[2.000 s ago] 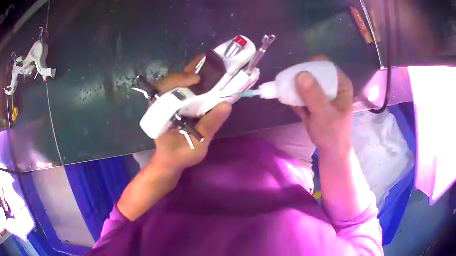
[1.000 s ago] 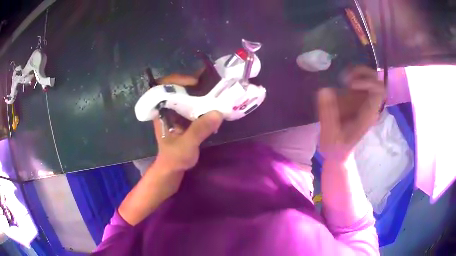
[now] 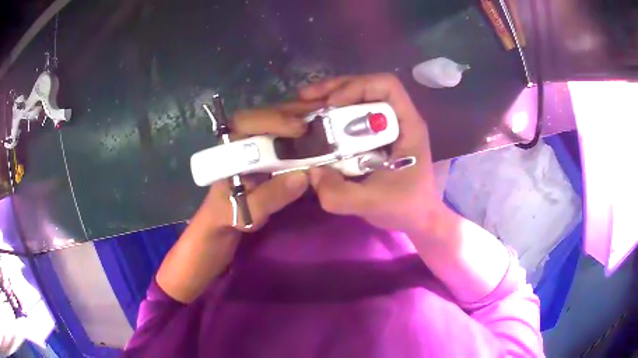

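A white toy scooter [image 3: 245, 155] is held over the near edge of the dark green bench, its front to the left and its red tail light [image 3: 378, 123] to the right. The dark handlebar [image 3: 238, 199] crosses its front end. My left hand [image 3: 248, 192] grips the front and middle from below, fingers on the far side. My right hand [image 3: 381, 199] is wrapped around the rear, thumb on the near side and fingers on the far side. A silver-grey part [image 3: 371, 163] sticks out at the near side of the tail. The glue bottle [image 3: 439, 73] lies on the bench.
Another white scooter [image 3: 43, 98] is at the far left of the bench [image 3: 140, 175]. Orange sticks [image 3: 501, 26] and a looping black cable [image 3: 539, 105] are at the right edge. Blue bins [image 3: 143, 269] and white plastic bags [image 3: 514, 203] are below the near edge.
The glue bottle left my right hand and lies on the bench. My right hand moved left onto the scooter's rear. The scooter has turned so its top faces up.
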